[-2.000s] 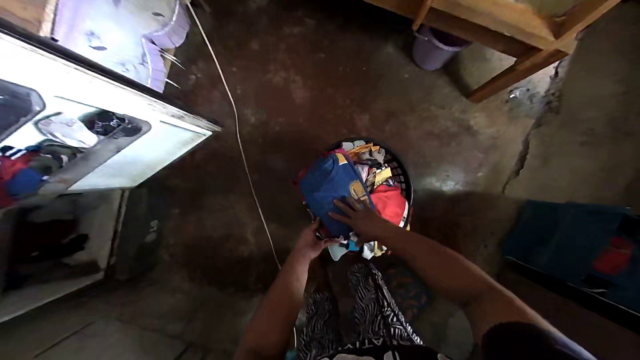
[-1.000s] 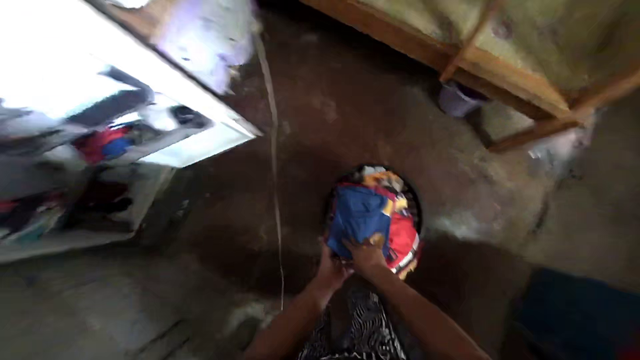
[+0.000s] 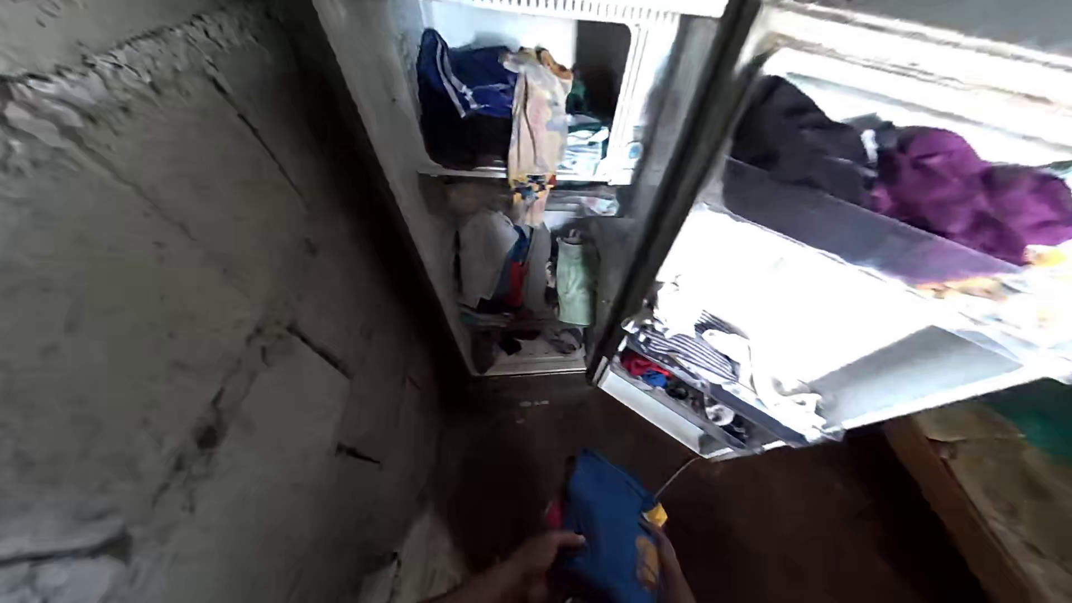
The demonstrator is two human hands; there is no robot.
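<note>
A folded blue garment (image 3: 610, 526) with a yellow print is held between my two hands at the bottom of the head view. My left hand (image 3: 536, 559) grips its left edge, the thumb on top, with a bit of red cloth beside it. At the right edge is my right hand (image 3: 670, 569), near a small yellow patch; its fingers are partly hidden. Beyond them stands an open refrigerator cabinet (image 3: 615, 293) with clothes on its shelves, among them a blue garment (image 3: 486, 79) and a light green cloth (image 3: 576, 280).
The open refrigerator door (image 3: 837, 310) extends to the right, its racks holding purple cloth (image 3: 963, 188), dark cloth (image 3: 796, 138) and striped cloth (image 3: 691, 352). A cracked, rough wall (image 3: 209, 335) rises on the left. A wooden frame (image 3: 963, 511) is at lower right; a thin cord (image 3: 677, 476) runs near the door.
The blue garment, earlier over the basket of clothes on the floor, is now held up before the open refrigerator. The view has swung strongly, and the basket is out of sight.
</note>
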